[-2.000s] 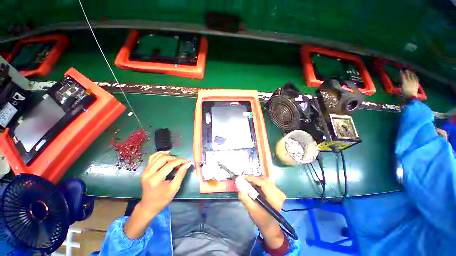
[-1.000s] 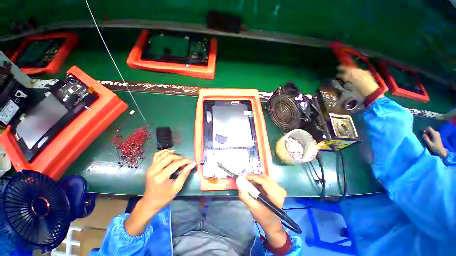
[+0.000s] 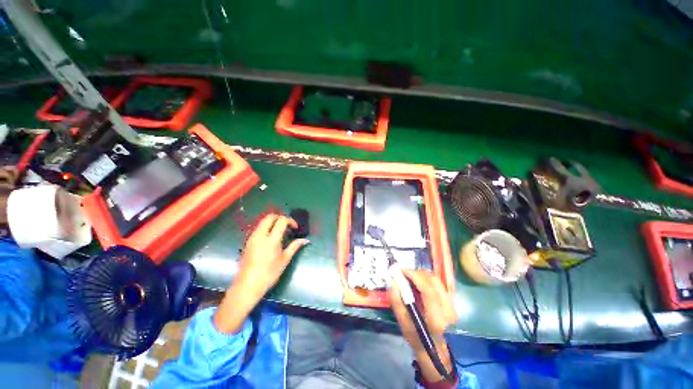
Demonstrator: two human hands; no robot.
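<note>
An open tablet (image 3: 391, 213) lies in an orange-red foam tray (image 3: 346, 228) in front of me. Its silver-grey battery takes the far part and a shiny board the near end. My right hand (image 3: 422, 308) holds a white and black soldering iron (image 3: 410, 298) with its tip over the tablet, near a small dark piece on the battery. My left hand (image 3: 267, 254) is left of the tray, by a black block (image 3: 299, 222) and over the pile of small red-wired parts (image 3: 258, 214), mostly hidden. Whether its fingers hold anything cannot be told.
A whitish tub (image 3: 495, 257), iron stand (image 3: 568, 229) and small fume fan (image 3: 476, 199) are right of the tray. A second tray (image 3: 178, 216) with a tablet tilts at left, above a desk fan (image 3: 131, 296). More trays lie on the belt behind and at far right.
The view has swung left, so things sit further right. My left hand has moved from the tray's edge back to the red pile. The other person's arm at right is gone from behind the stand.
</note>
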